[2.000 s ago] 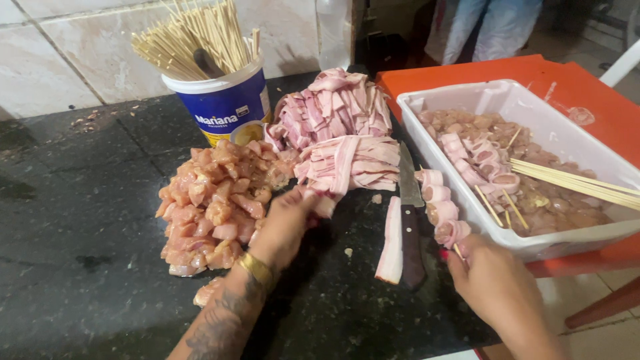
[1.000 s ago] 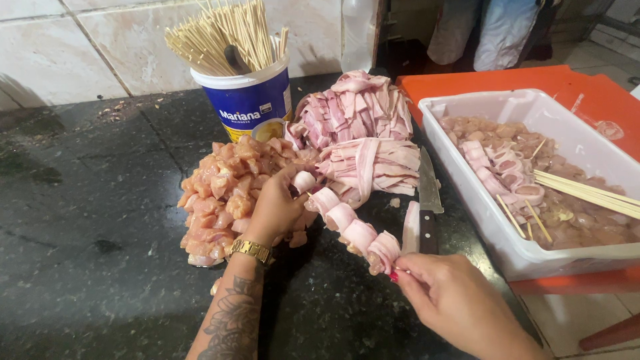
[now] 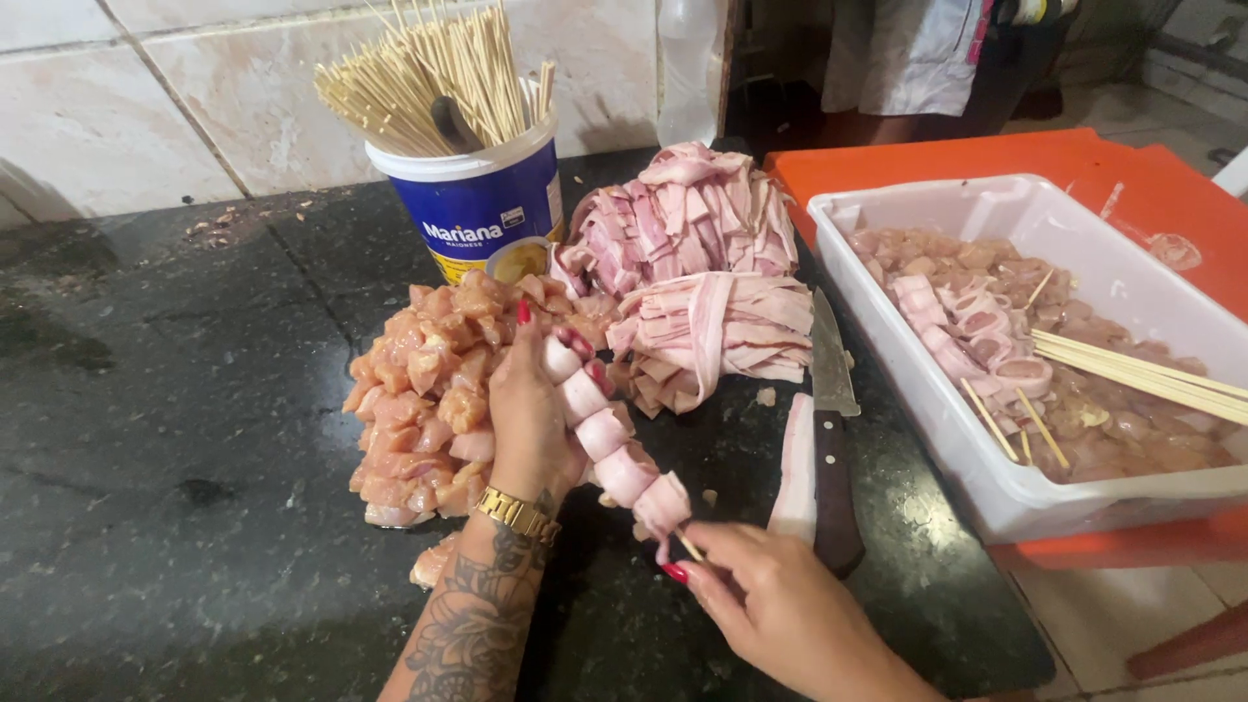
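A skewer of bacon-wrapped chicken pieces [image 3: 624, 470] slants between my hands. My left hand [image 3: 534, 419] is closed around its upper end. The fingers of my right hand [image 3: 756, 585] pinch the wooden stick at its lower end. Left of the skewer lies a heap of raw chicken cubes [image 3: 419, 390]. Behind it are bacon strips in a stack [image 3: 721, 327] and a larger pile [image 3: 692, 219]. A knife with a dark handle [image 3: 836, 487] lies right of the skewer, beside a single bacon strip [image 3: 798, 473].
A blue and white tub [image 3: 468, 205] full of wooden skewers [image 3: 439, 78] stands by the tiled wall. At right, a white plastic tray [image 3: 936, 468] with chicken, wrapped skewers and bare sticks rests on an orange surface [image 3: 1111, 156]. A person's legs [image 3: 912, 58] show behind.
The wrapped skewer, low by the right hand two seconds ago, now slants up between both hands. The left hand has taken hold of its upper end.
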